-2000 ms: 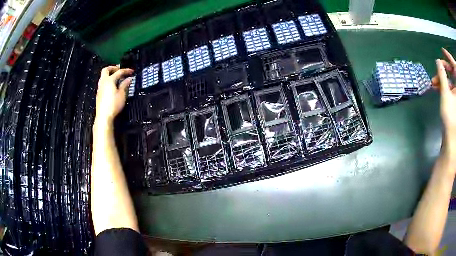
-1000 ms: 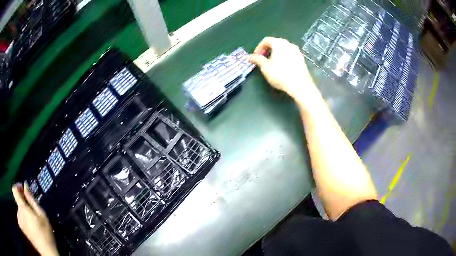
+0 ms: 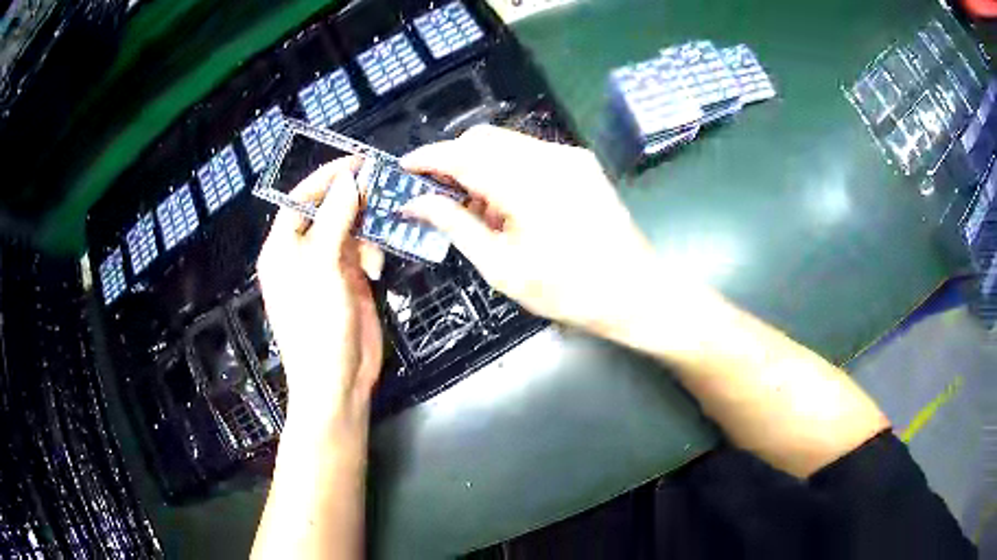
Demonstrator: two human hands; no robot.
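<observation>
My left hand (image 3: 323,257) holds a clear housing (image 3: 286,175) with a rectangular window over the black tray. My right hand (image 3: 514,224) holds a keypad insert (image 3: 399,208), blue-white blocks on dark, against the housing's right part. Both hands meet at the piece; whether the insert is seated I cannot tell. The black blister tray (image 3: 153,339) lies below, with a row of patterned inserts (image 3: 328,98) along its far side and dark glossy pockets on its near side, partly hidden by my hands.
An insert stack (image 3: 700,90) lies on the green bench (image 3: 765,208), right of the tray. Clear blister trays (image 3: 913,98) are at the far right. Stacked black trays (image 3: 55,438) stand at the left. The bench edge curves at lower right, with grey floor beyond.
My right hand has moved left from the insert stack to over the tray. My left hand has come from the tray's left end, and a housing and insert are now held together. The view has shifted.
</observation>
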